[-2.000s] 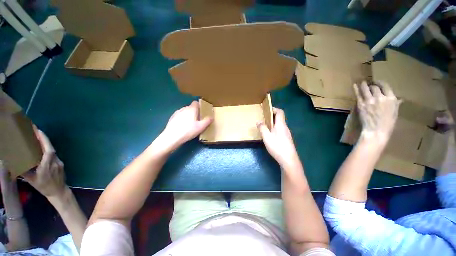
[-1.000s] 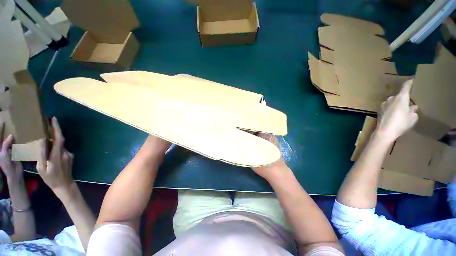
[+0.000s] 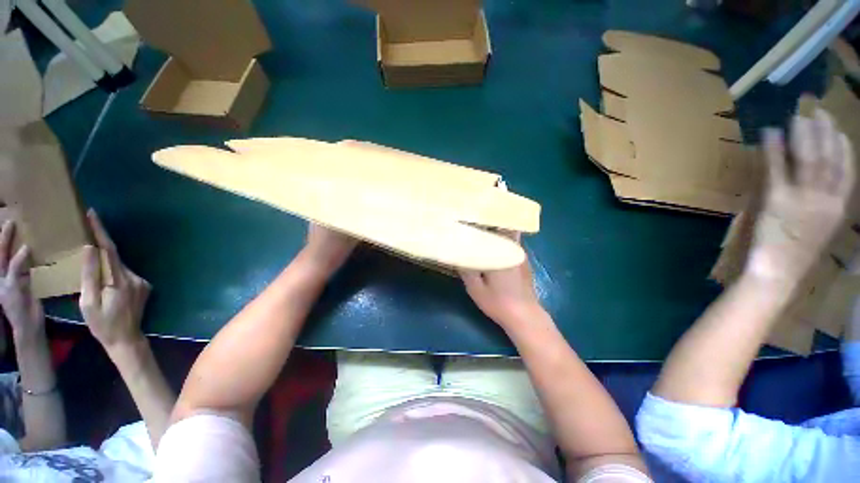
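Note:
A brown box blank [image 3: 349, 193] with rounded ends and notches is held up in front of me, tilted, its broad face towards the camera. My left hand [image 3: 330, 243] is under its near edge at the left, with the fingers hidden behind the card. My right hand [image 3: 502, 283] holds it at the right end near a notch, also partly hidden by the card. Whether other panels are folded beneath it cannot be seen.
Two finished open boxes stand farther back, one centre [image 3: 434, 61] and one left [image 3: 203, 99]. Flat blanks [image 3: 665, 118] lie at the right, beside another person's hand [image 3: 802, 203]. Another person's hands hold card [image 3: 47, 203] at the left. Pale posts [image 3: 797, 47] rise at both back corners.
The open box from two seconds ago is out of my hands and one stands at back centre. Since one second ago, the held blank has shifted slightly; the right-hand person's hand has moved right.

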